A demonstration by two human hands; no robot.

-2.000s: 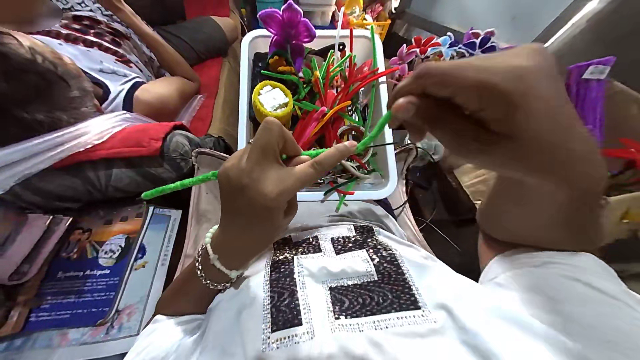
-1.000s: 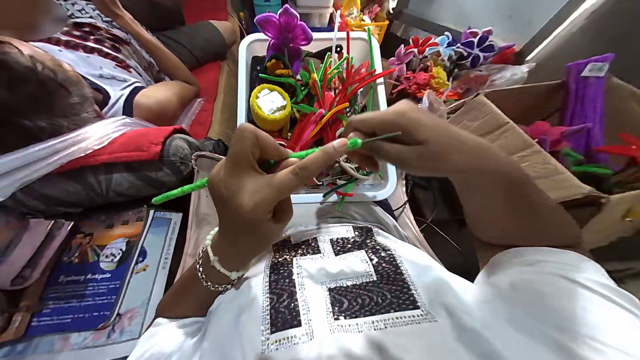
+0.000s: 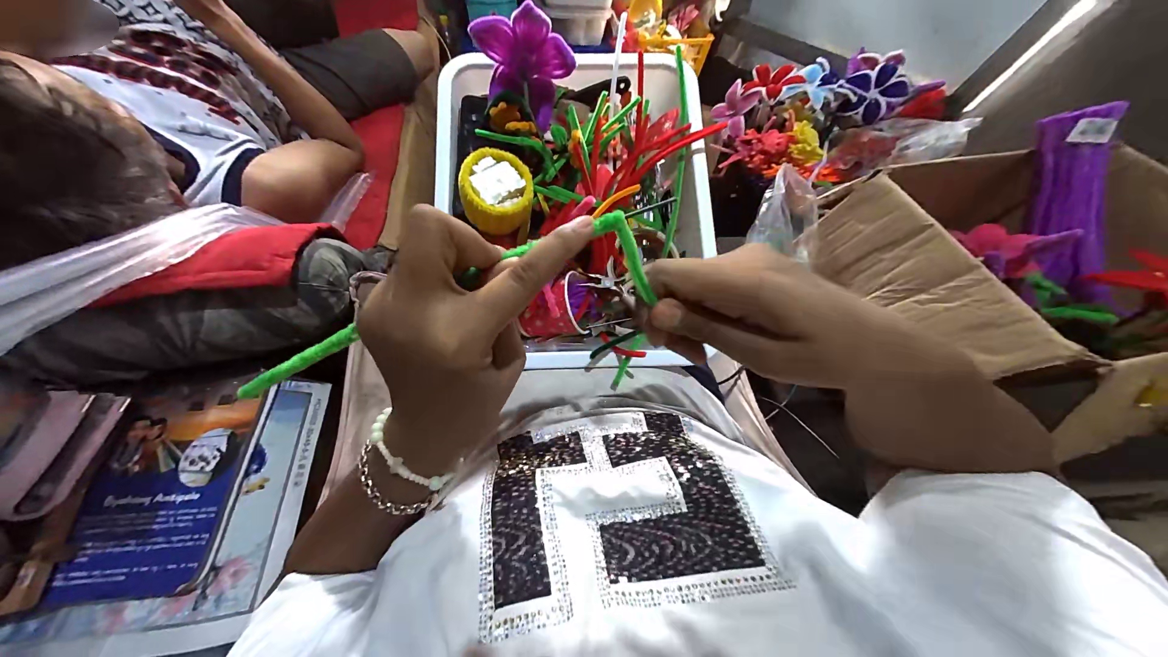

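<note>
A green pipe cleaner runs up from the lower left through my left hand, pinched between thumb and index finger. Beyond those fingertips its green end bends sharply and slopes down to my right hand, whose thumb and fingers grip it. A thin dark stem sticks out to the right near the bend. Both hands are above the near end of a white plastic tray. Inside the tray are red pipe cleaners, a yellow fuzzy round container and a purple pipe-cleaner flower.
An open cardboard box with a purple pipe-cleaner bundle stands at right. Fuzzy flowers lie behind it. A person is at upper left beside a red cushion. Printed booklets lie at lower left.
My right hand has come down from its raised place at the right. The green pipe cleaner's end now bends down toward it. My left hand stays in about the same place.
</note>
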